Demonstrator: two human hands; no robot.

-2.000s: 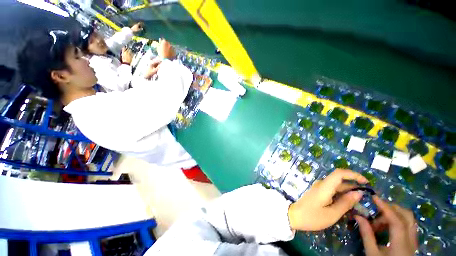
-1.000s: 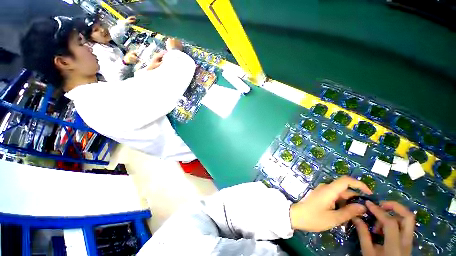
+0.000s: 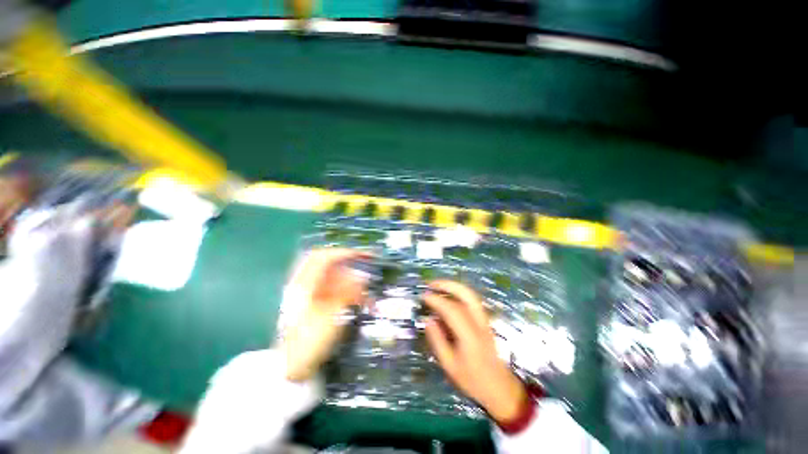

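The picture is strongly blurred. My left hand (image 3: 321, 306) is over the left part of the clear blister tray (image 3: 381, 399), with a dark smudge at its fingertips. My right hand (image 3: 470, 346) is over the tray's middle, fingers bent, with a dark spot near its fingertips. The hands are apart, and I cannot tell which holds the dark round unit. Small green boards (image 3: 496, 219) sit in pockets along the tray's far side. White square pieces (image 3: 534, 253) lie on the tray beyond my hands.
A right blister tray (image 3: 673, 328) holds dark pieces. A white paper sheet (image 3: 159, 254) and white roll (image 3: 177, 200) lie left, beside a neighbour's white sleeve (image 3: 44, 293). A yellow post (image 3: 115, 115) stands at the far left. A black object (image 3: 465, 22) is across the line.
The view has swung right, bringing the right tray into sight. My hands, close together around the dark round unit before, are now apart.
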